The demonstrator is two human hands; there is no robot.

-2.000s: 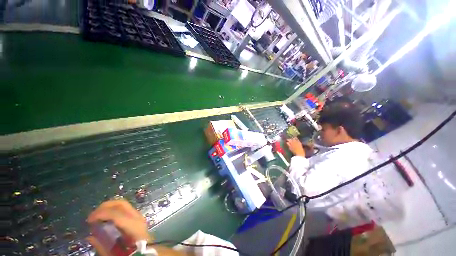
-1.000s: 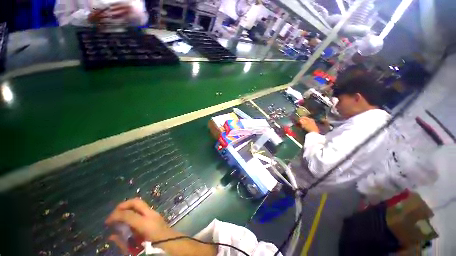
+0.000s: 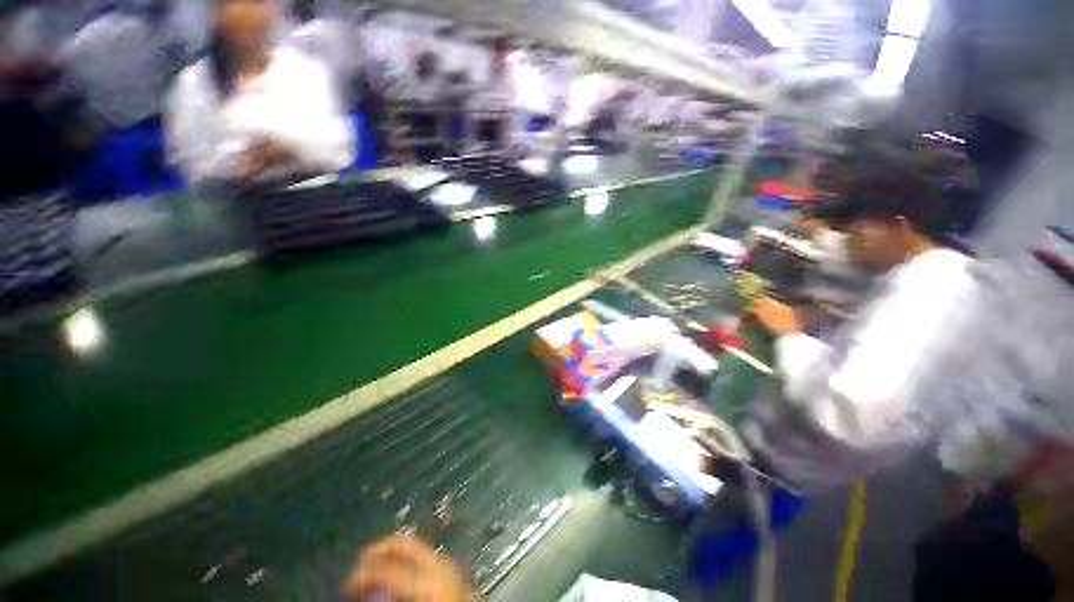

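Observation:
My right hand [image 3: 406, 572] is blurred and cut off by the bottom edge, over the lower right part of the clear gridded tray [image 3: 471, 429]. Only its upper part shows, so what it holds cannot be seen. Small reddish components [image 3: 444, 508] lie in the tray just above my hand, and a few more lie to its left. My left hand is not in view.
A blue box with a red display [image 3: 642, 441] stands right of the tray, with printed boxes [image 3: 565, 343] and tubing. A green conveyor [image 3: 353, 318] runs behind a cream strip. A person in white [image 3: 895, 341] works at right; another stands across the line.
The view has swung, so the scene sits lower and further right. My right hand has dropped mostly out of the picture, and the red-and-clear tool seen in it earlier no longer shows.

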